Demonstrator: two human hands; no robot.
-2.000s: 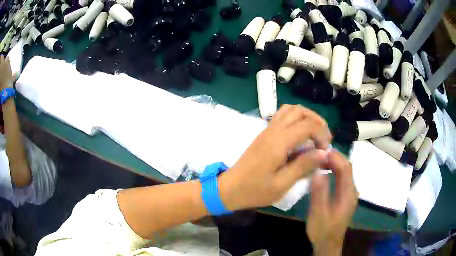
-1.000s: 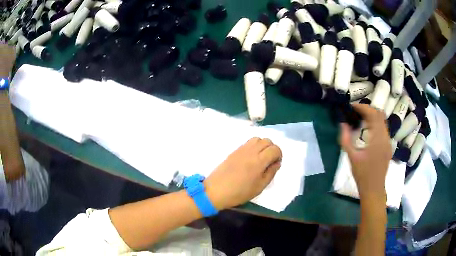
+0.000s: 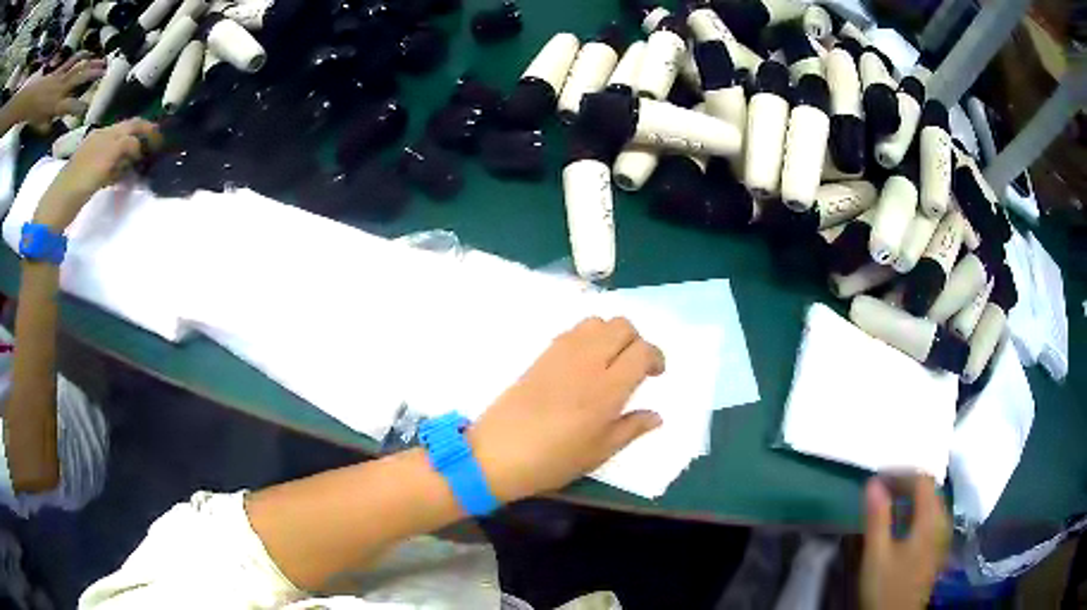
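Observation:
My left hand (image 3: 584,405), with a blue wristband (image 3: 459,462), rests on a long run of overlapping white sheets (image 3: 322,298), fingers slightly bent, thumb apart. A thin bluish sheet (image 3: 730,346) sticks out past its fingers. My right hand (image 3: 908,536) is blurred and cut off by the bottom edge, at the table's front edge just below a white stack (image 3: 870,393). Its thumb and fingers are apart, and no held thing shows. Cream bodies with black ends (image 3: 763,143) lie heaped at the upper right. One cream body (image 3: 589,221) points down toward the sheets.
Loose black pieces (image 3: 322,113) lie heaped on the green table (image 3: 501,217). More cream pieces (image 3: 179,60) are at the upper left, with a neighbour's hand (image 3: 107,161) close by. White sheets (image 3: 995,417) hang at the right edge beside grey bars (image 3: 1007,89).
My hands have parted. My right hand went to the heap's lower edge, then down to the table edge. My left hand settled on the sheets. The neighbour's hands reached in at the upper left.

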